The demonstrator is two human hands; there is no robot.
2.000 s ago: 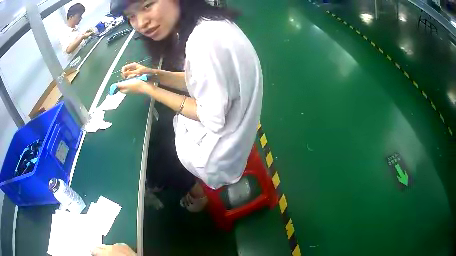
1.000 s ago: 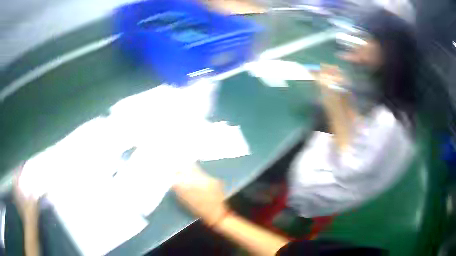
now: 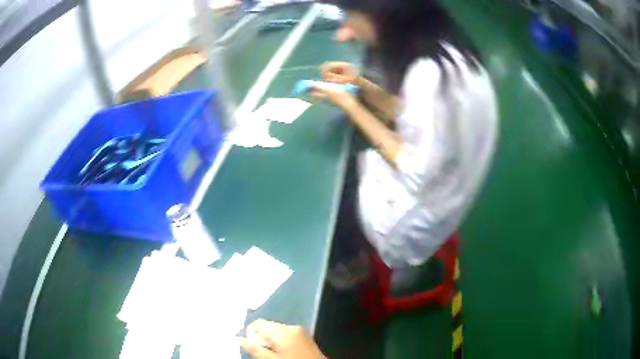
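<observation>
White paper sheets [image 3: 189,294] lie in a bright overlapping pile at the bottom left of the bench. My right hand [image 3: 281,340] is at the bottom edge, partly cut off, beside the sheets' right side. Its fingers are curled; whether they hold anything cannot be told. My left hand is out of the picture. A white dispenser bottle [image 3: 193,235] stands tilted in the view just beyond the sheets. No print shows on the overexposed paper.
A blue bin [image 3: 119,210] with black-and-blue devices [image 3: 126,160] stands at the left. White wipes [image 3: 256,133] lie beyond the bottle, a cardboard box [image 3: 165,73] behind the bin. A person in white [image 3: 428,140] sits on a red stool at the right, holding a light-blue item.
The view has swung back from the sheets toward the bin and the seated person. My left arm has left the picture. My right hand now shows at the bottom edge.
</observation>
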